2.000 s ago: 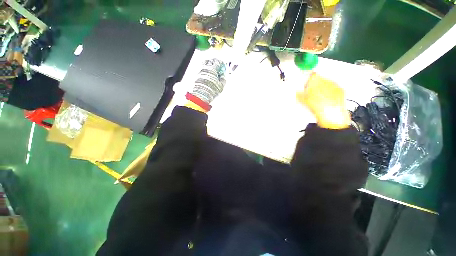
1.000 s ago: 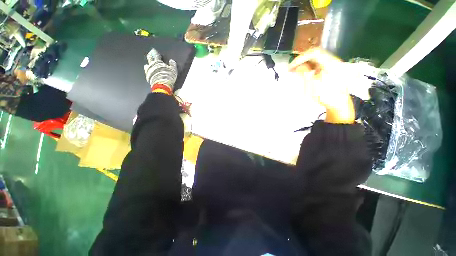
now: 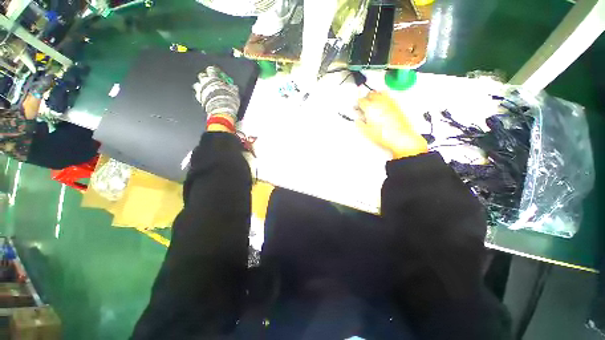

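Note:
My left hand point(image 3: 219, 98), in a grey striped knit glove with a red cuff, is over the black pad point(image 3: 149, 99). A small green circuit board point(image 3: 226, 78) shows at its fingertips. My bare right hand point(image 3: 391, 125) is over the bright white work surface point(image 3: 312, 153), fingers together. A short dark cable lead end point(image 3: 345, 117) shows just left of its fingertips; the grip itself is washed out by glare. The tangled black cable leads point(image 3: 497, 159) lie at the right, partly in a clear plastic bag point(image 3: 560, 166).
The brown-edged station base point(image 3: 408, 46) stands behind, with a pale post point(image 3: 315, 40) and a green disc point(image 3: 401, 79) at its front. Small parts point(image 3: 289, 89) lie near the post. Cardboard point(image 3: 149, 199) is below left. Another person's arm point(image 3: 30, 106) shows at far left.
My left hand has moved left from the white surface onto the black pad. My right hand has come down and left from beside the cables. Several lead ends now spread left from the pile.

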